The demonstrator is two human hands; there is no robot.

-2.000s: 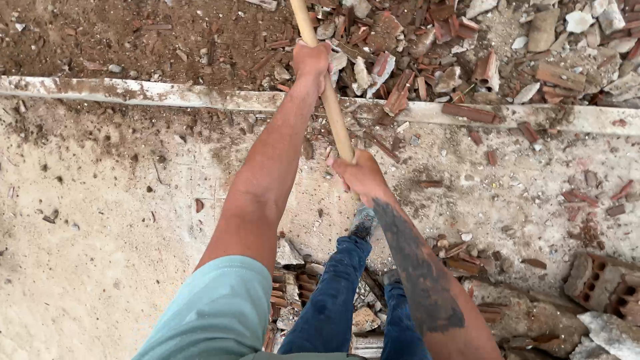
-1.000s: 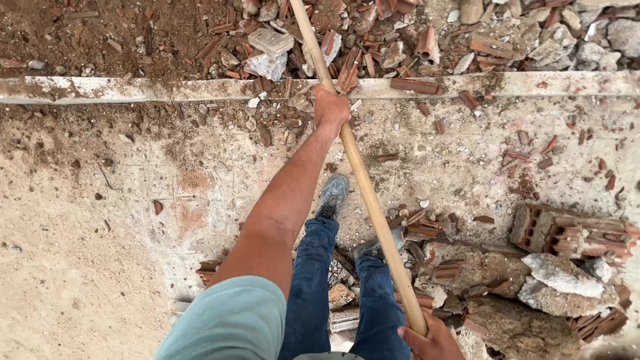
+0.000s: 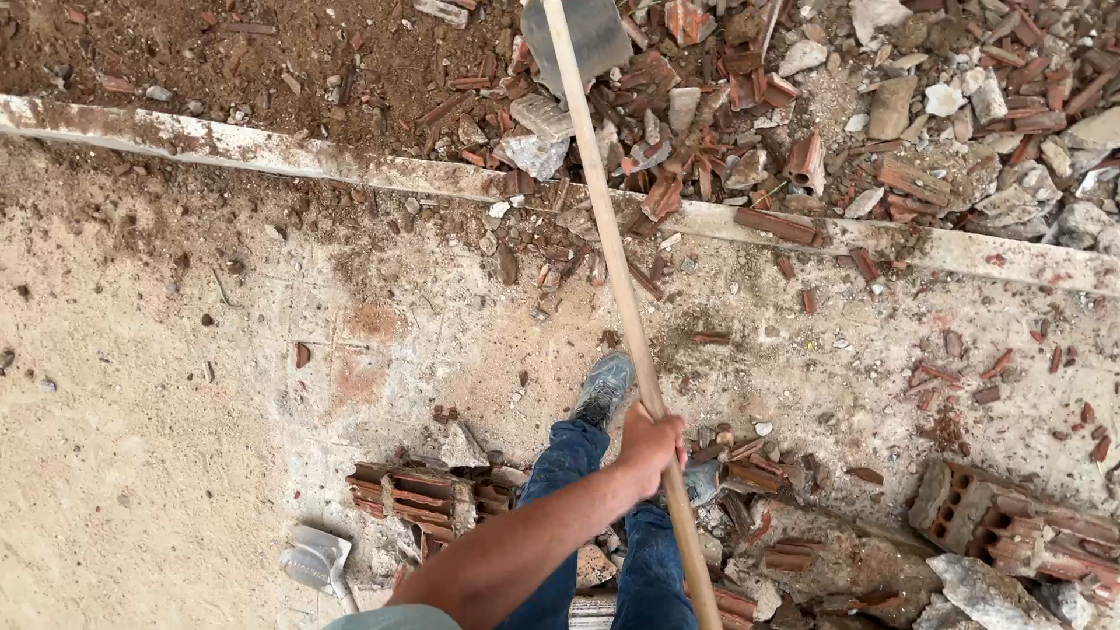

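Observation:
A long wooden handle [image 3: 617, 262] runs from the top of the view down to the bottom edge. At its far end is a grey metal blade [image 3: 586, 39], like that of a shovel or hoe, over broken brick beyond the white kerb. My left hand [image 3: 650, 446] is closed around the handle's lower part, above my shoes. My right hand is out of view; the handle's near end passes out at the bottom. Under and around the blade lie broken hollow-brick pieces [image 3: 662, 194] and a grey concrete chunk [image 3: 535, 156].
A white concrete kerb [image 3: 262, 150] crosses the ground. Large hollow-brick chunks lie at the lower right [image 3: 1006, 525] and near my legs [image 3: 411, 503]. A small metal shovel [image 3: 317, 560] lies lower left. My shoes [image 3: 604, 385] stand among rubble.
My left hand has moved down toward my feet, from near the kerb a second ago. My right hand, on the handle in both earlier frames, has left the view. The metal blade has come into view.

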